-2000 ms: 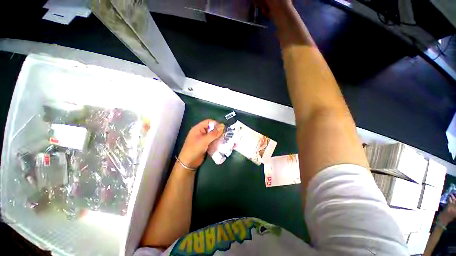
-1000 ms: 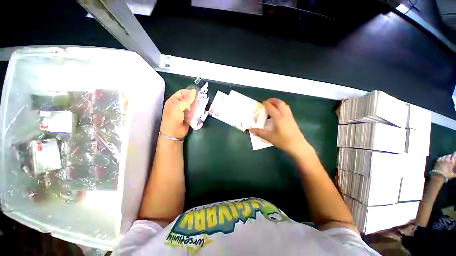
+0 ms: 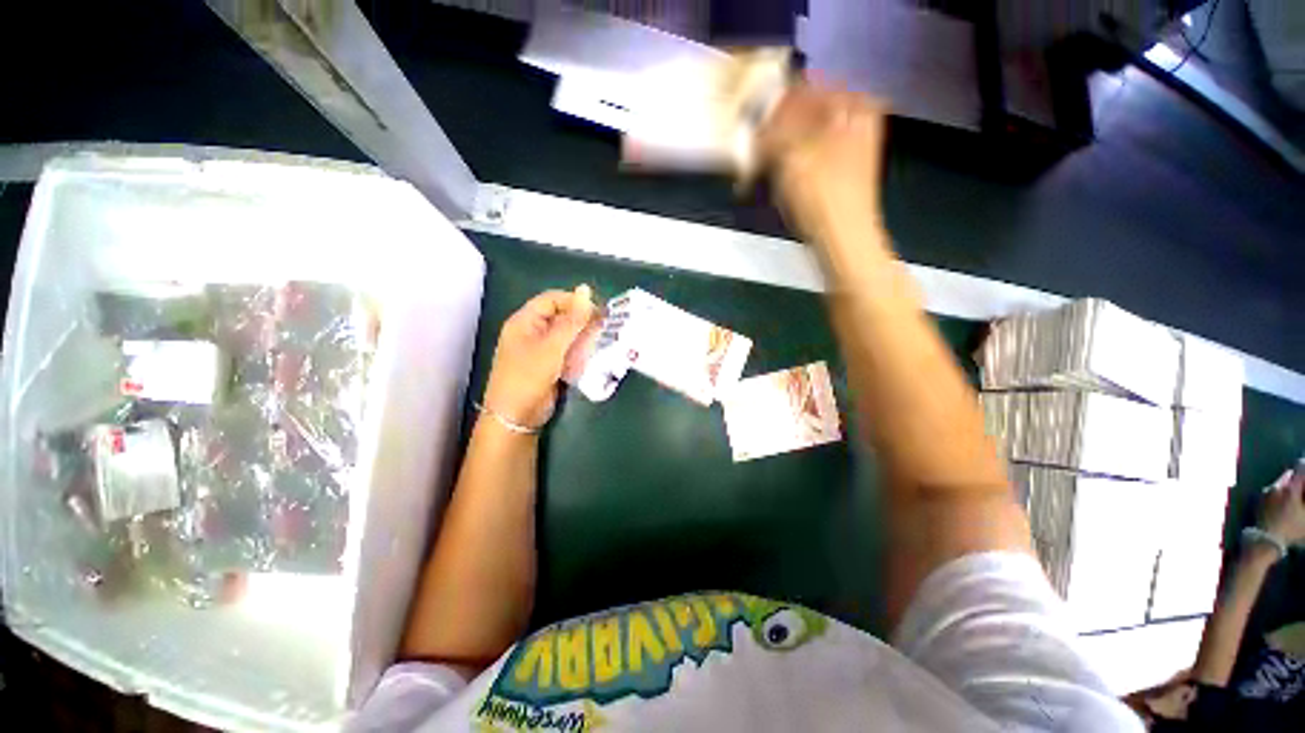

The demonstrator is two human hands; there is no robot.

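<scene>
My left hand (image 3: 541, 351) is closed on a bunch of small clear packets (image 3: 601, 361) above the green work surface (image 3: 644, 501). A printed card (image 3: 684, 348) lies beside the packets, partly overlapped by them. A second printed card (image 3: 783, 411) lies to its right, its orange-brown picture facing up. My right hand (image 3: 823, 136) is stretched out over the dark conveyor belt (image 3: 630, 201) and is blurred. A blurred pale and brownish card-like piece (image 3: 751, 108) is at its fingers. Pale flat pieces (image 3: 608, 79) lie on the belt beside it.
A white foam box (image 3: 429, 287) with clear-bagged stock (image 3: 272, 444) stands at left. White card stacks (image 3: 1123, 473) stand at right. The pale side rail (image 3: 630, 232) runs along the belt, with a slanting metal upright (image 3: 358, 93) at upper left. Another person's arm (image 3: 1238, 609) shows at far right.
My right hand has moved from the cards on the green surface up and over the belt. The cards there now lie apart. My left hand still holds the packets.
</scene>
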